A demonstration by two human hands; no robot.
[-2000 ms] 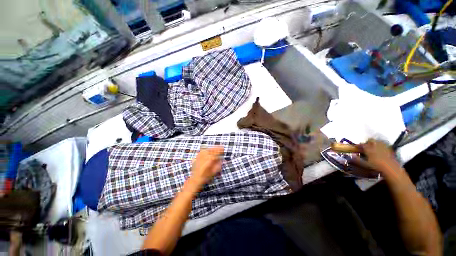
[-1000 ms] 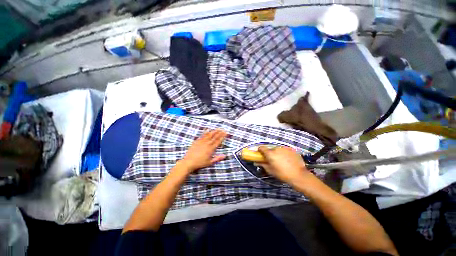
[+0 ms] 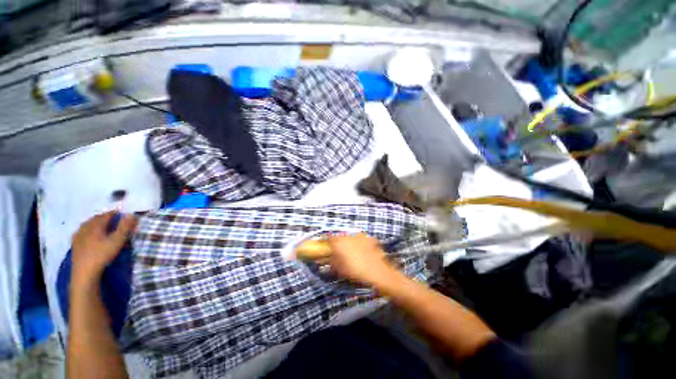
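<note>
A plaid garment (image 3: 215, 274) lies over the navy padded board (image 3: 116, 292), whose rounded left end shows. My right hand (image 3: 356, 259) is closed around the yellow handle of the steam iron (image 3: 315, 250), which rests on the plaid cloth near its middle. Its soleplate is blurred and partly hidden by the hand. My left hand (image 3: 102, 240) is at the cloth's upper left corner, over the navy end. Its fingers touch the cloth edge; whether they pinch it cannot be told.
A heap of plaid cloth (image 3: 326, 122) with a black part (image 3: 211, 111) lies behind the board. Brown cloth (image 3: 385, 185) is at the right end. A yellow hose (image 3: 548, 211) and cables run right. White cloth (image 3: 500, 222) lies right of the board.
The iron was first at the far right, then came onto the plaid cloth, and is now further left along it. My left hand has moved from the cloth's middle to its left edge. The view has shifted.
</note>
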